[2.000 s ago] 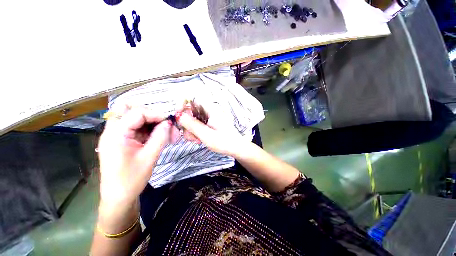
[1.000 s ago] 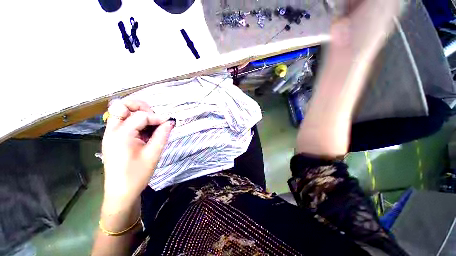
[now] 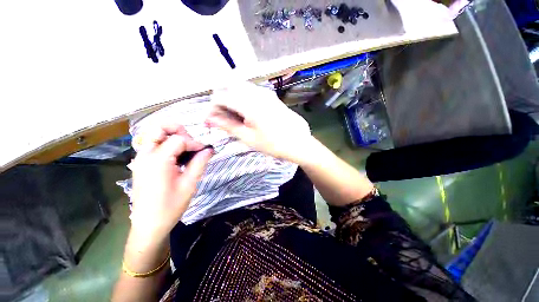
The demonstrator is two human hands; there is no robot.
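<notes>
My left hand (image 3: 168, 171) pinches a small black tab (image 3: 207, 150) between thumb and fingertips above the lap. Only a dark end of the tab shows. My right hand (image 3: 254, 121) is just right of and above it, apart from the tab, its fingers curled and slightly blurred. Something dark shows under the right fingers; I cannot tell what it is. No needle or thread can be made out. The striped cloth (image 3: 236, 183) lies on the lap under both hands.
On the white table (image 3: 83, 76) lie black strips (image 3: 223, 51) and looped ones (image 3: 152, 41). Small black pieces (image 3: 348, 14) and silvery pieces (image 3: 276, 20) lie on the grey mat (image 3: 331, 41). Grey fabric bins (image 3: 443, 88) stand right; a blue container (image 3: 365, 125) is below the table.
My right hand swung out to the far right over the table edge, then came back beside my left hand. My left hand keeps its pinch on the tab, nearly in place.
</notes>
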